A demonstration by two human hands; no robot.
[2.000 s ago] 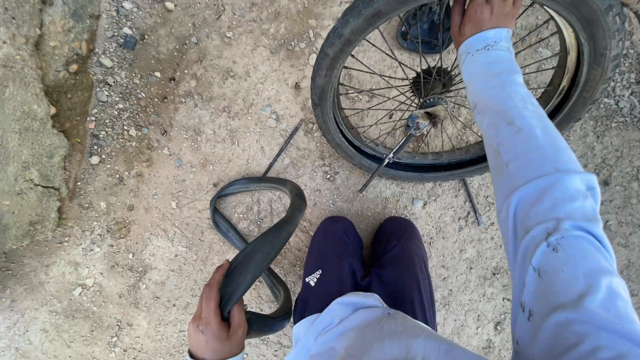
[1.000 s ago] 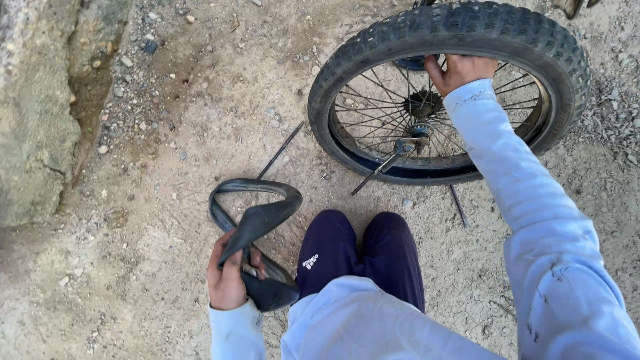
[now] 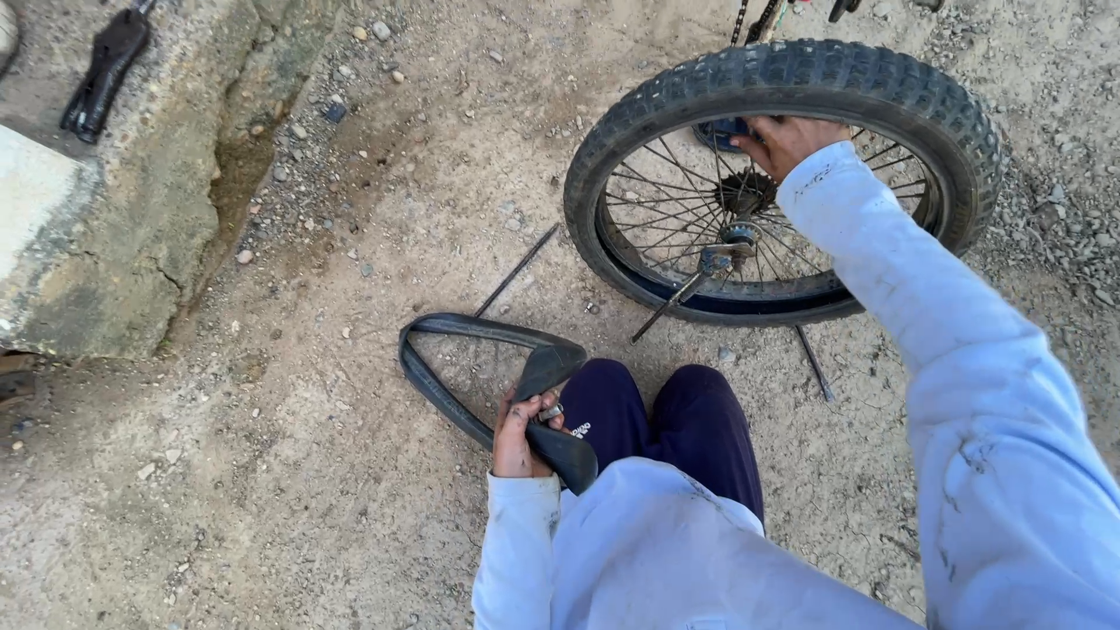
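My left hand (image 3: pixel 525 430) grips a black rubber inner tube (image 3: pixel 455 325), folded in a loop left of my knees, with a metal valve stem (image 3: pixel 549 412) showing at the fingers. My right hand (image 3: pixel 792 142) reaches inside the far rim side of a bicycle wheel with a knobbly tyre (image 3: pixel 787 66); its fingertips are partly hidden, so its hold is unclear. The wheel leans tilted, with a sprocket (image 3: pixel 744 191) and a hub (image 3: pixel 739 234) in view. A metal rod-like tool (image 3: pixel 669 306) slants from the axle area past the near rim.
Thin metal rods lie on the dirt, one (image 3: pixel 518 269) beyond the tube and one (image 3: pixel 814 363) under the wheel's near side. At the left is a rough concrete ledge (image 3: pixel 166 227) with dark-handled pliers (image 3: pixel 109 70). Part of a bicycle chain (image 3: pixel 739 22) shows at the top.
The tube has folded closer around my left hand, and its valve stem now shows. The wheel has tilted, showing more of its tread, with my right hand at its far side.
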